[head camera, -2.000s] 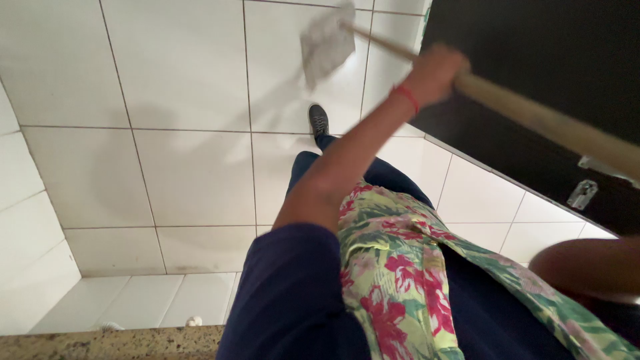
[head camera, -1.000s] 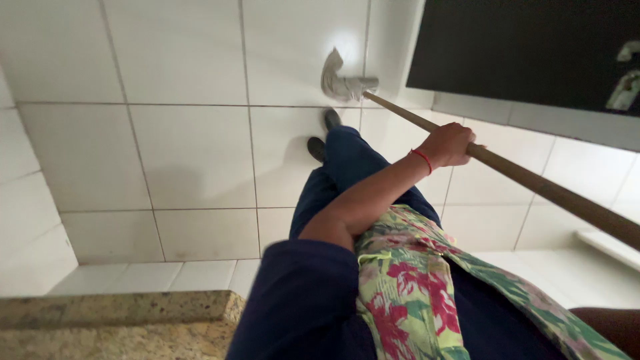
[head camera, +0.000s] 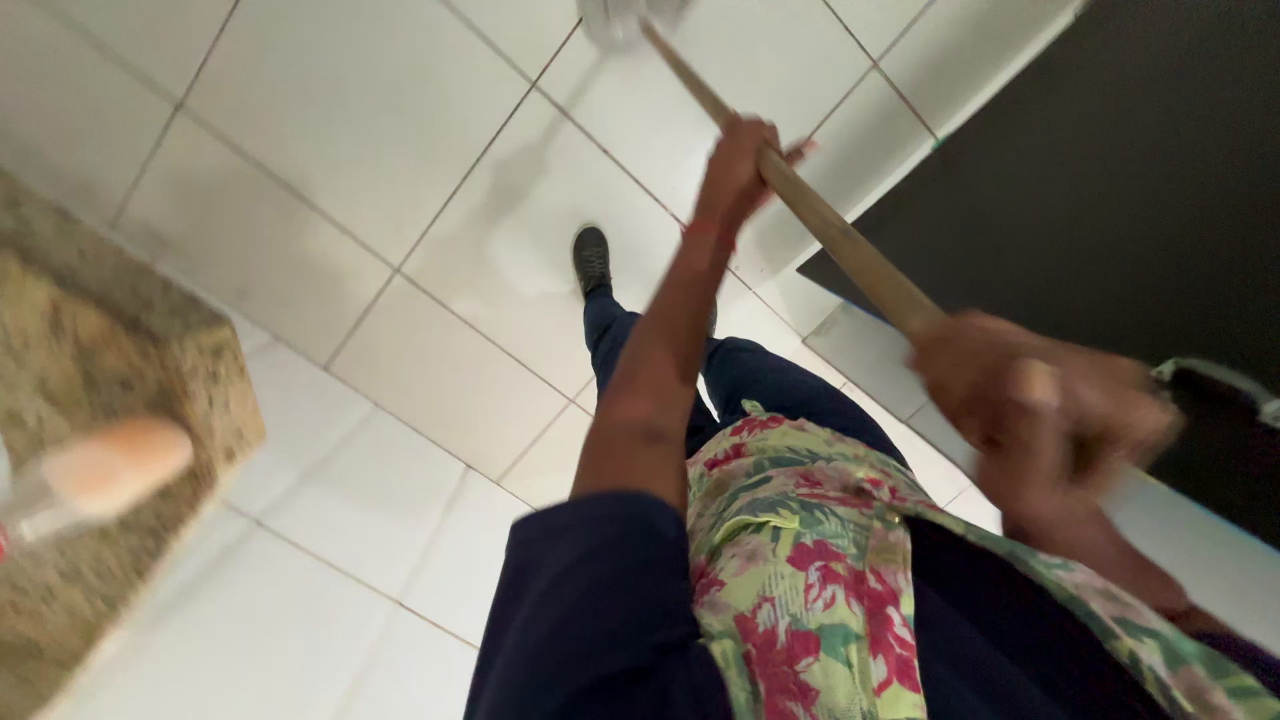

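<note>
A long wooden pole (head camera: 850, 250) slants from the right down to a pale grey mop cloth or head (head camera: 625, 20) on the tiled floor at the top edge, which is blurred and partly cut off. My left hand (head camera: 742, 165), with a red band at the wrist, grips the pole midway. My right hand (head camera: 1040, 400), blurred by motion, is closed around its upper end, nearer to the camera. Below the hands are my flowered apron (head camera: 800, 560) and a dark shoe (head camera: 592, 260) on the floor.
A granite countertop (head camera: 210, 350) juts in at the left, with a bottle (head camera: 120, 465) of orange-tinted content on it. A dark door or panel (head camera: 1080, 200) with a metal latch (head camera: 1215, 380) stands at the right. White floor tiles (head camera: 480, 330) lie between them.
My right hand has come into view on the pole's upper end. The view has turned, and more of the granite countertop with a bottle shows at the left.
</note>
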